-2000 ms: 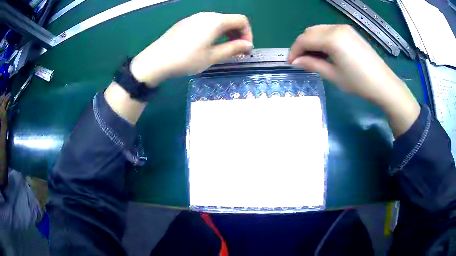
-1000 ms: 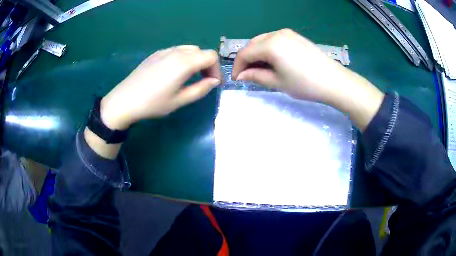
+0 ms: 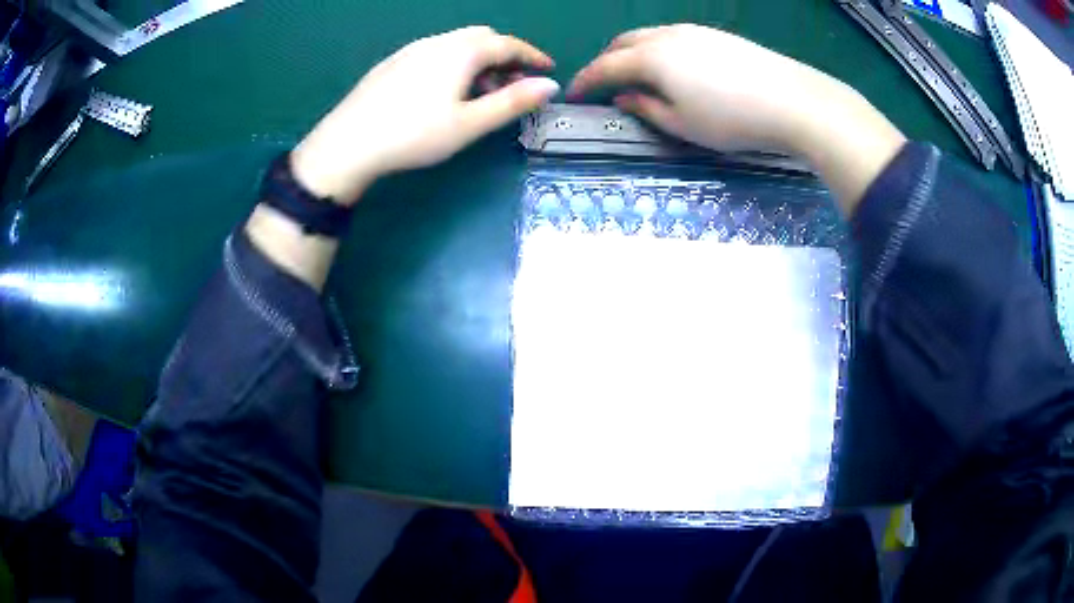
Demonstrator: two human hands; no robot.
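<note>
A silver-grey metal bar (image 3: 589, 132) lies crosswise at the far edge of a square clear blister tray (image 3: 671, 377). The tray has rounded pockets along its far side and a glaring white centre. My left hand (image 3: 442, 100) is at the bar's left end, thumb and forefinger nearly together at its far edge. My right hand (image 3: 695, 88) is over the bar, fingertips close to my left fingertips, hiding the bar's middle. Anything between the fingertips of either hand is too small or hidden to tell.
Dark bars (image 3: 930, 83) lie slanted at the upper right, beside white paper sheets (image 3: 1022, 94). A small silver piece (image 3: 118, 113) lies at the left on the dark-green bench (image 3: 406, 283). A metal frame and a pale strip (image 3: 177, 18) are at the upper left.
Both hands have moved from the tray's far pockets up to the bar. The bar now shows a different face, with holes, and most of the tray's pocket rows are uncovered.
</note>
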